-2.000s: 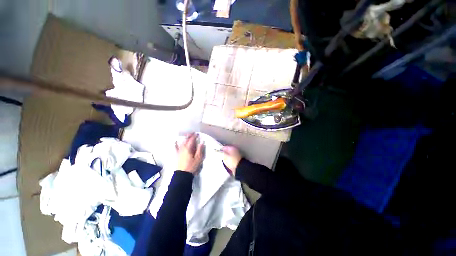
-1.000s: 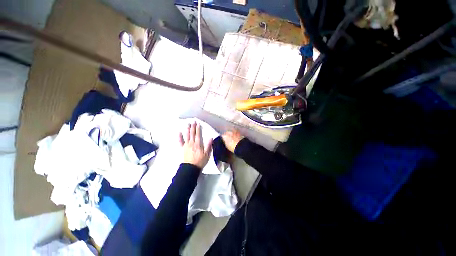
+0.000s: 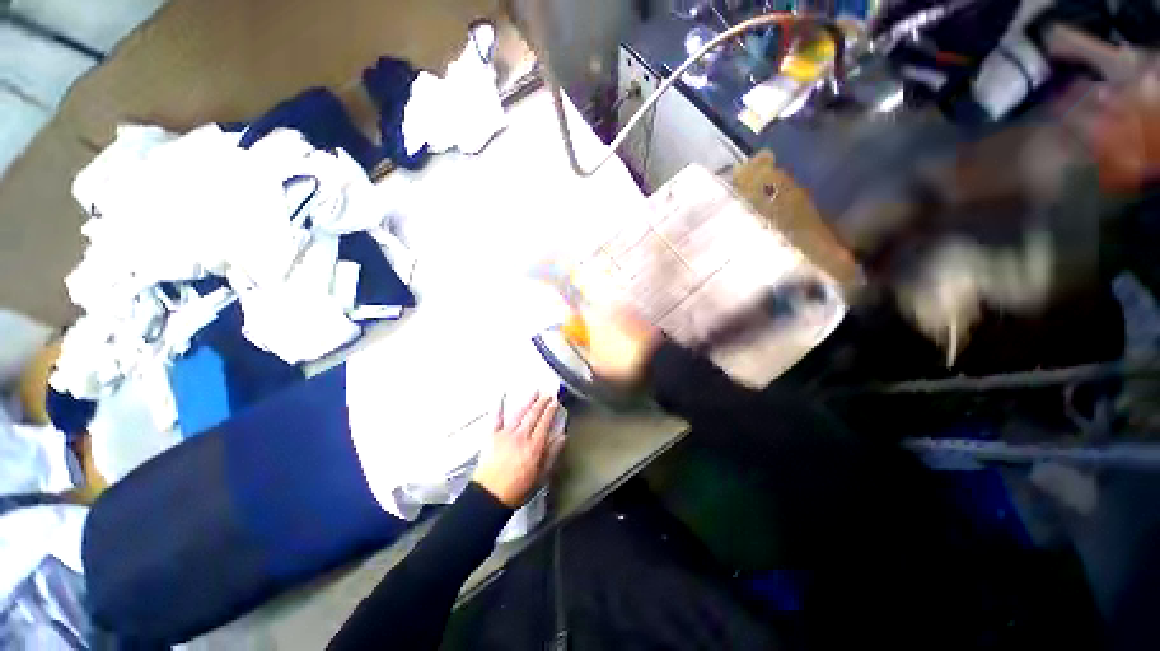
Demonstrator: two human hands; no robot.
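A white garment piece [image 3: 426, 369] lies over the right end of a long padded bolster [image 3: 159, 541]. A brighter navy piece [image 3: 299, 458] wraps the bolster beside the white cloth. My left hand [image 3: 519, 452] lies on the near edge of the white cloth, fingers somewhat spread, gripping nothing that I can see. My right hand [image 3: 620, 346], blurred, is closed around the orange handle of the steam iron [image 3: 560, 356]. The iron's pointed soleplate edge shows at the cloth's right side, just above my left hand. My right hand hides most of the iron.
A pale iron rest [image 3: 693, 248] with grid lines is at the right, with a blurred dark patch on it. A crumpled white and navy garment heap [image 3: 255, 242] with a light-blue item [image 3: 200, 392] is behind the bolster. A brown cardboard sheet [image 3: 318, 57] stands behind. A thin hose [image 3: 623, 127] loops above.
My right hand has taken the iron off its rest and brought it left to the white cloth. The view has turned and shifted, showing more of the bolster. My left hand is now at the cloth's near edge.
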